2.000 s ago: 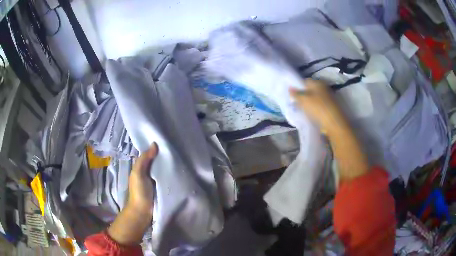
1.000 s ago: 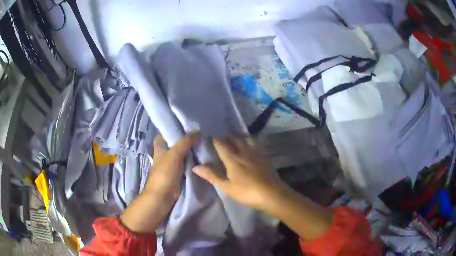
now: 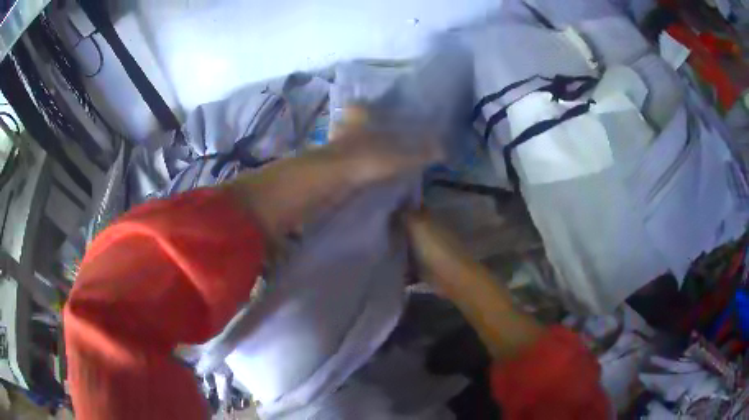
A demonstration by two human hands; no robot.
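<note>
A long grey-lavender cloth panel (image 3: 328,279) runs from the bottom middle up toward the back, its upper end blurred. My left hand (image 3: 382,152) reaches across over the panel, blurred, with its fingers at the cloth. My right hand (image 3: 415,225) is at the right edge of the panel, partly hidden and blurred; whether it grips the cloth cannot be told.
A large bundle of grey-lavender pieces (image 3: 567,156) tied with dark strips lies at the right. More tied cloth (image 3: 238,135) lies at the left behind my left arm. A white wall (image 3: 287,33) is at the back. Red and blue items and scraps lie at the far right.
My left hand has moved up and right across the cloth. My right hand has moved slightly up and right. The panel now slants toward the upper right instead of the upper left.
</note>
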